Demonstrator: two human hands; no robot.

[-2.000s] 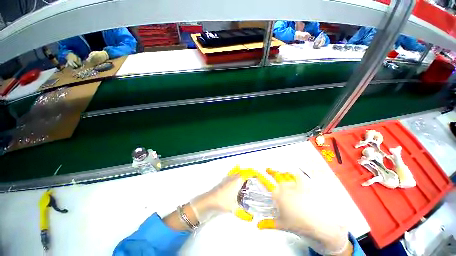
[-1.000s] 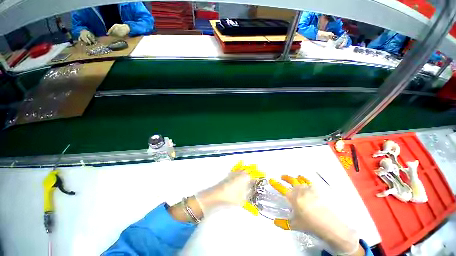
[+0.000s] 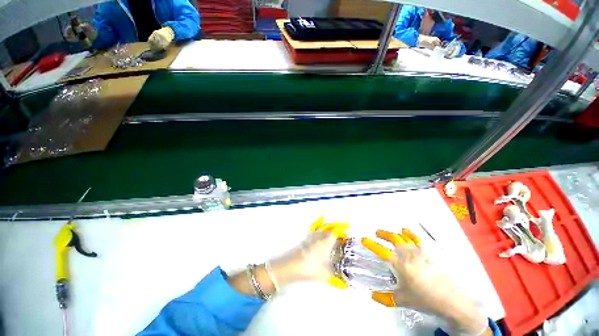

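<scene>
A clear, shiny rounded piece (image 3: 368, 264) with a darker patterned left end is held just above the white bench, between both hands. My left hand (image 3: 314, 257) grips its left end, with yellow finger cots on the fingertips. My right hand (image 3: 417, 275) grips its right side, with orange-yellow finger cots spread around it. Both hands look thinly gloved. The underside of the piece is hidden. A small crinkled clear scrap (image 3: 412, 317) lies on the bench beneath my right hand.
A yellow air gun (image 3: 64, 259) lies at left. A small clear bottle (image 3: 211, 193) stands at the belt edge. The red tray (image 3: 525, 298) at right holds white curved parts (image 3: 529, 230) and a dark stick (image 3: 471, 205). Tweezers (image 3: 427, 231) lie nearby. Blue-clad people work beyond the green belt (image 3: 295, 154).
The view has shifted, moving the bench items rightward since the first frame. Both hands still hold the clear piece, now slightly further right in view. A worker opposite has raised one hand.
</scene>
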